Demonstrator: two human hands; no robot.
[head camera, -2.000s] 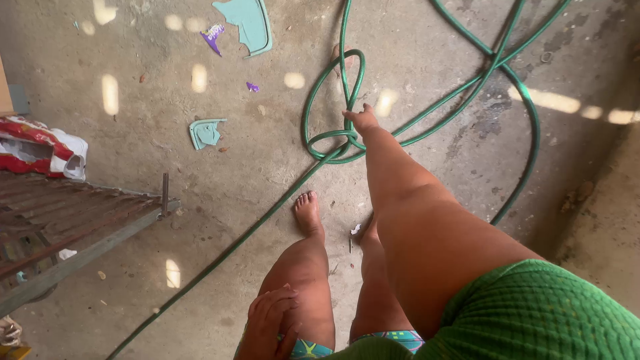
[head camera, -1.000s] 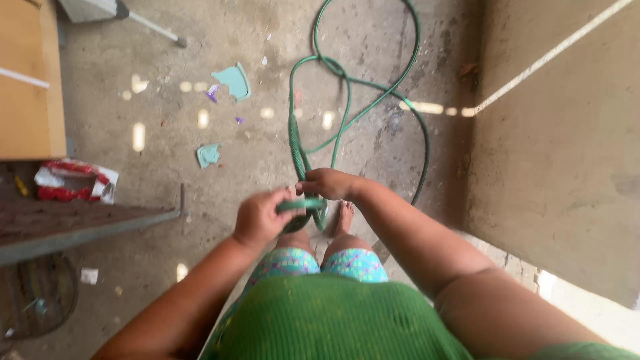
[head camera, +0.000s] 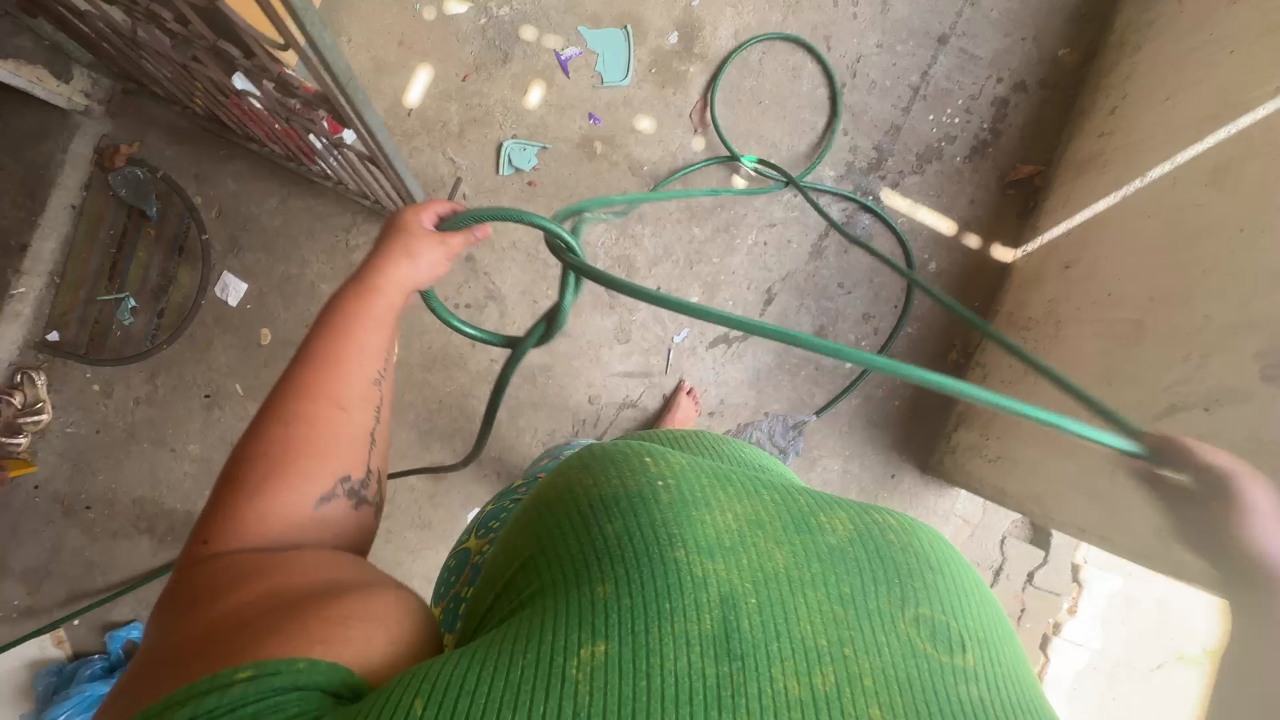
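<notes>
A green garden hose (head camera: 760, 322) stretches between my two hands. My left hand (head camera: 425, 245) grips a loop of it at the left, fingers closed round the hose. Beside that hand the hose crosses over itself in an interlinked loop. My right hand (head camera: 1215, 490), blurred at the far right edge, is closed on another stretch, where two lengths of hose meet. More hose lies on the concrete floor in a round coil and a wide curve. One length runs down from the loop and passes out of sight behind my left arm.
A metal grille gate (head camera: 345, 110) stands at the upper left, near a round-edged mat (head camera: 205, 250). Broken turquoise plastic pieces (head camera: 612, 55) lie on the floor. A wall (head camera: 1130, 300) rises at the right. A blue plastic bag (head camera: 85, 670) lies lower left; my bare foot (head camera: 682, 405) is below the hose.
My hands, close together at the hose one second ago, are now wide apart. The right hand has moved far right with a stretch of hose, and a length is now pulled out between them.
</notes>
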